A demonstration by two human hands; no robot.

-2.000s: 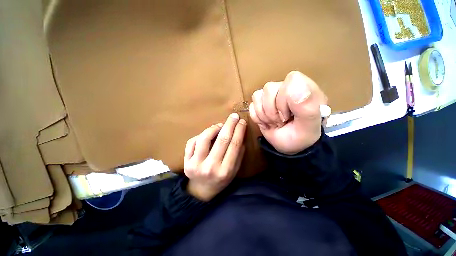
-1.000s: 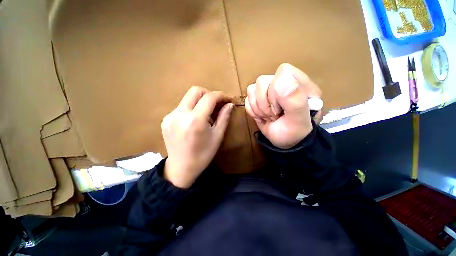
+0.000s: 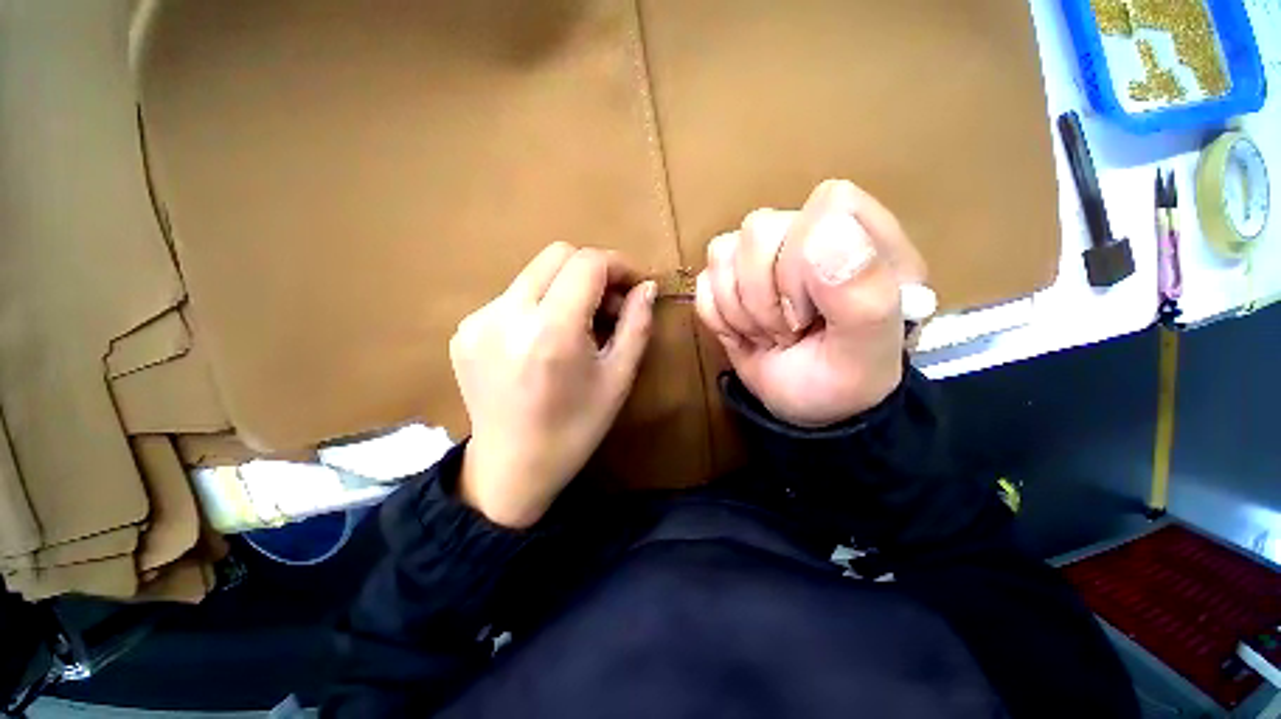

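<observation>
A large tan-brown leather panel point(image 3: 393, 183) lies in front of me with a stitched seam down its middle. My right hand point(image 3: 815, 309) is closed around a slim white-handled tool point(image 3: 917, 302); its white end sticks out beside the palm, and a thin dark tip shows at the seam. My left hand point(image 3: 541, 372) rests on the panel left of the seam, thumb and forefinger together close to the tip. Whether they pinch something is too small to tell. Tiny gold-brown marks point(image 3: 683, 280) show at the seam between the hands.
Stacked brown panels point(image 3: 70, 464) lie at left. At right are a dark hammer-like tool point(image 3: 1094, 211), pink-handled snips point(image 3: 1169, 246), a pale yellow tape roll point(image 3: 1233, 194) and a blue-rimmed tray point(image 3: 1173, 115) of gold pieces. The white board's near edge point(image 3: 302, 489) shows below the panel.
Since two seconds ago, my left hand has turned from flat, extended fingers to bent fingers with thumb and forefinger together at the seam. My right hand stays closed on the tool, almost in place.
</observation>
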